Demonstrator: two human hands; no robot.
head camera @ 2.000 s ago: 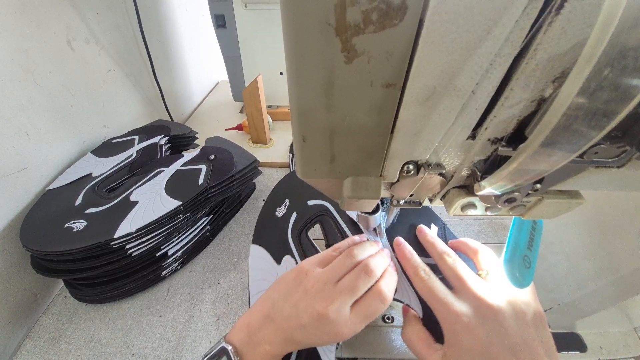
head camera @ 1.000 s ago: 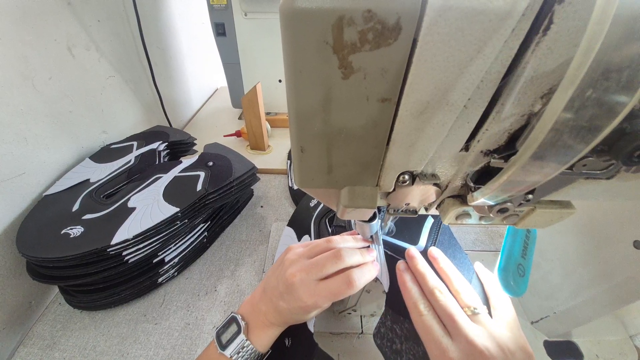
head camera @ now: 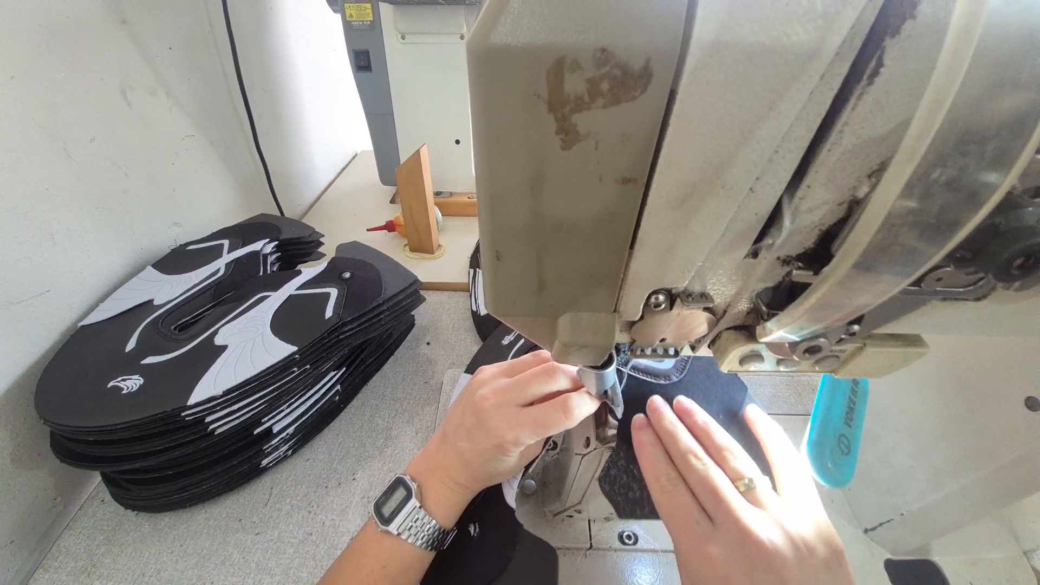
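Observation:
A black and white shoe upper (head camera: 707,422) lies under the head of an industrial sewing machine (head camera: 569,162). My left hand (head camera: 508,418), with a metal watch on its wrist, has its fingertips bunched at the metal presser part (head camera: 600,380) beside the needle area; whether they pinch the upper's edge is hidden. My right hand (head camera: 723,496), wearing a ring, rests with spread fingers on the upper's dark part, just right of the needle area. White stitching shows along a curved edge behind the fingers. More of the upper hangs below my left wrist.
A tall stack of black and white shoe uppers (head camera: 268,349) stands on the grey table at left. Behind are a wooden block (head camera: 418,203), a small bottle with a red tip (head camera: 382,227) and another machine (head camera: 426,97). A turquoise plastic guard (head camera: 837,431) hangs at right.
The upper has turned and shifted under the machine head, so a plain dark part now lies beneath my right hand. My right hand has moved a little down and away from my left fingertips.

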